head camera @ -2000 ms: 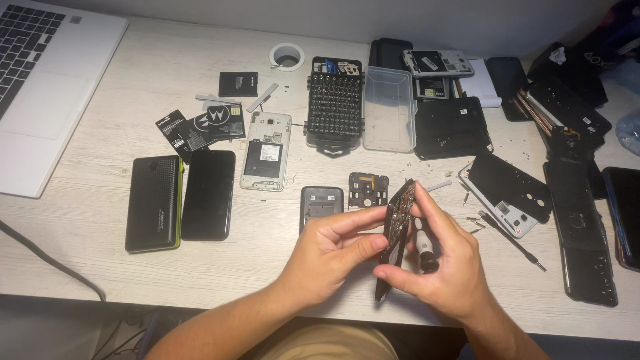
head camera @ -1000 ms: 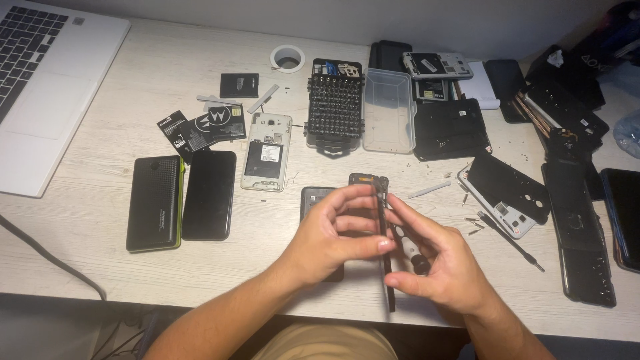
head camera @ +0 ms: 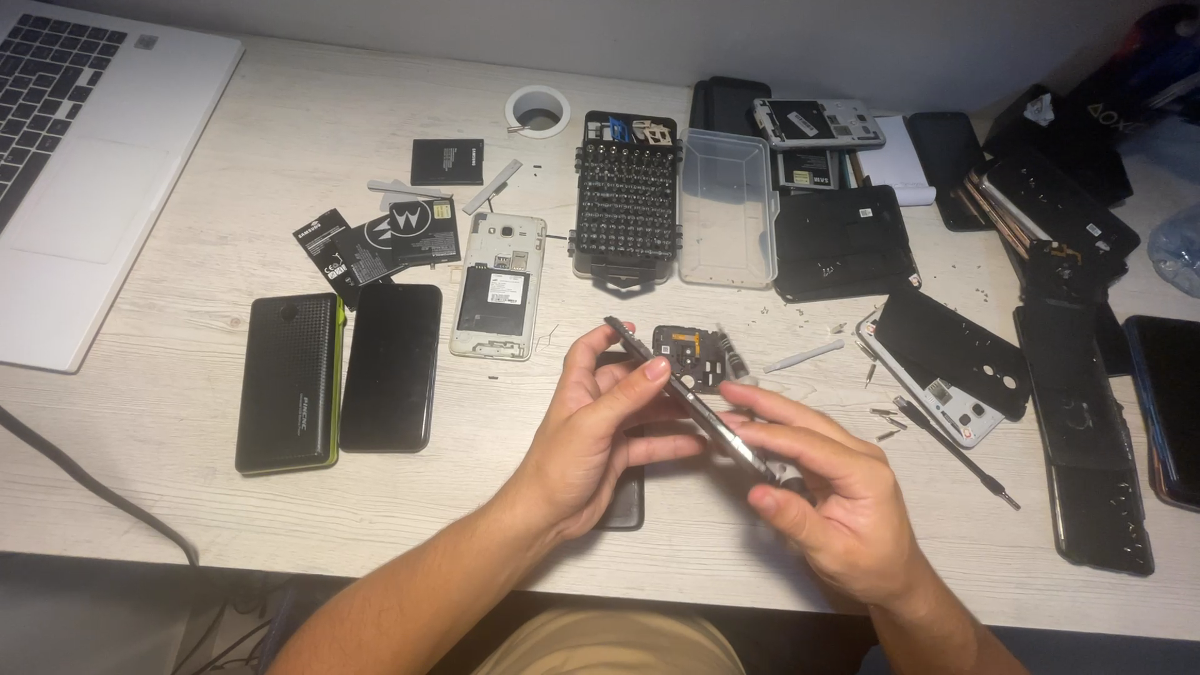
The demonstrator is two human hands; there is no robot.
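Tilted edge-on, a thin dark smartphone body (head camera: 698,411) is pinched between the thumb and fingers of my left hand (head camera: 600,427). My right hand (head camera: 834,487) is at the lower end of the phone, fingers spread; a small screwdriver (head camera: 736,356) with a pale and dark handle is partly visible beside its fingers, and whether the hand grips it is unclear. A dark phone part (head camera: 626,506) lies on the table under my left hand, mostly hidden. Behind the hands lies a black phone inner cover (head camera: 689,356) with an orange flex cable.
A screwdriver bit case (head camera: 626,202) with its clear lid (head camera: 727,211) stands at centre back. Left are an opened phone (head camera: 497,286), loose batteries (head camera: 448,161), a black phone (head camera: 391,367), a power bank (head camera: 289,382) and a laptop (head camera: 112,159). Phone parts, a pry tool (head camera: 803,356) and tiny screws lie right.
The phone body has turned from near upright to a slant, its upper end now toward the left. My right hand's fingers have spread away from its upper part.
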